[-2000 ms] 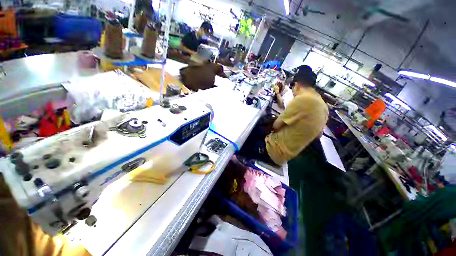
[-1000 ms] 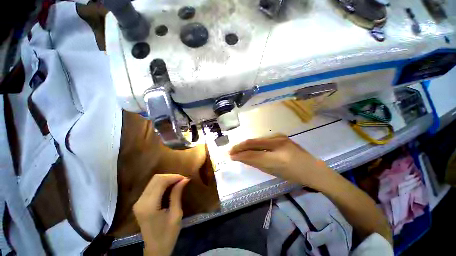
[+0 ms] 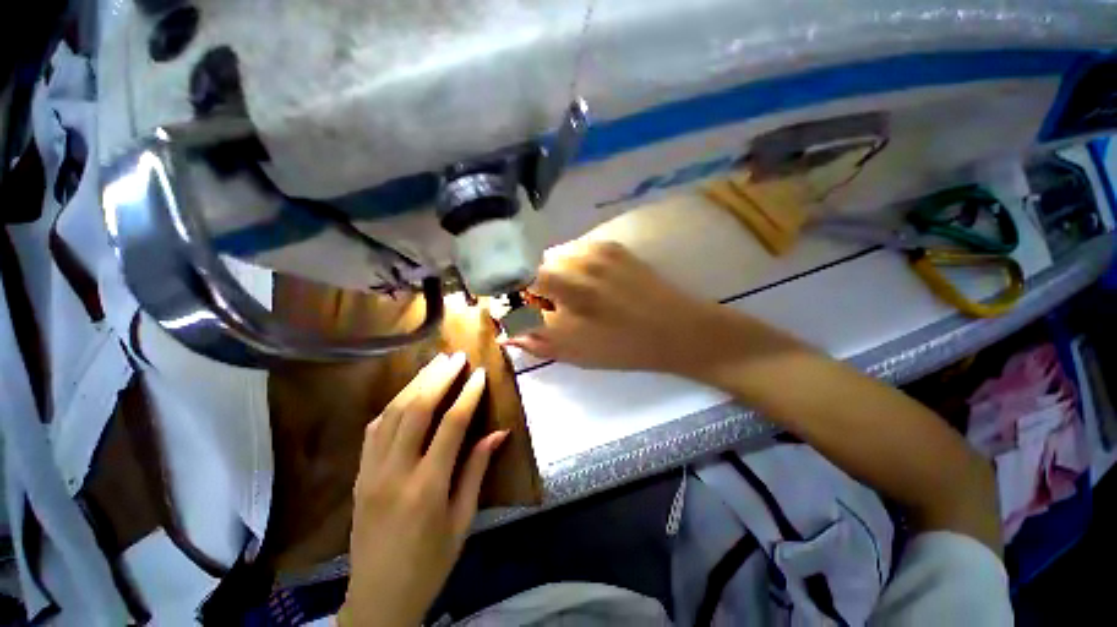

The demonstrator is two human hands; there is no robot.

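The brown garment panel [image 3: 331,429] lies on the machine table left of the needle, its right edge reaching under the presser foot area. The white sewing machine head [image 3: 368,110] with a blue stripe stands over it, and a lamp lights the needle area. My left hand [image 3: 423,478] lies on the panel with its fingers spread near the edge, pressing it flat. My right hand [image 3: 600,306] is at the presser foot, fingertips bent close to the needle. What its fingertips touch is partly hidden by the machine parts and glare.
White and brown cloth [image 3: 184,416] hangs at the left. Scissors with green and yellow loops [image 3: 968,282] and a yellow block [image 3: 759,214] lie at the right. Pink pieces [image 3: 1023,429] sit in a blue crate at lower right. Pale cloth [image 3: 784,527] lies near the lap.
The view has moved closer to the machine head. My left hand has moved up and opened flat onto the panel. My right hand has moved in to the presser foot.
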